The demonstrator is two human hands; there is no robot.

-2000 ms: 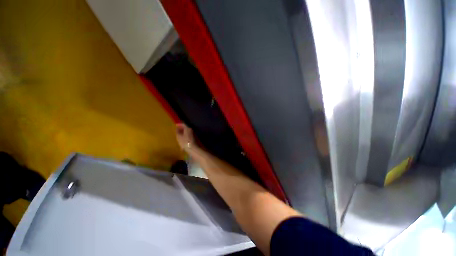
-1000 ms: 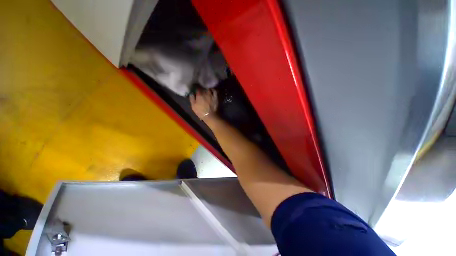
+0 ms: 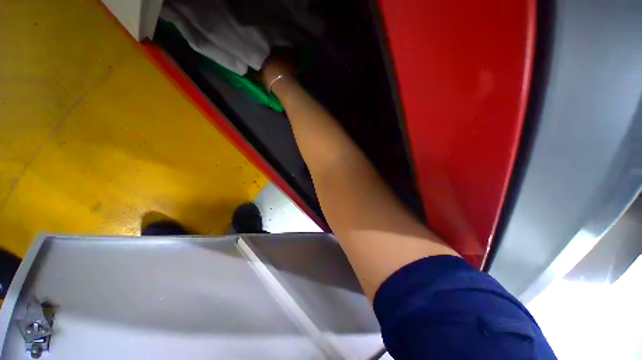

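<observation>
My right hand is inside the dark opening of the machine, at the upper middle of the view. It is small and its fingers are mostly hidden in shadow, so its grip cannot be told. A thin bracelet circles the wrist. A greyish-white cloth lies in the opening, against the fingers. A green cloth or bag shows beneath it, beside the wrist. My left hand is not in view.
The opening has a red edge on the floor side and a broad red panel opposite. An open grey door with a latch spans the lower left. Dark shoes stand on the yellow floor. Grey metal lies right.
The view has moved closer to the opening. My right hand has reached from the opening's edge in to the cloth, then deeper beside it. The green material has come into sight.
</observation>
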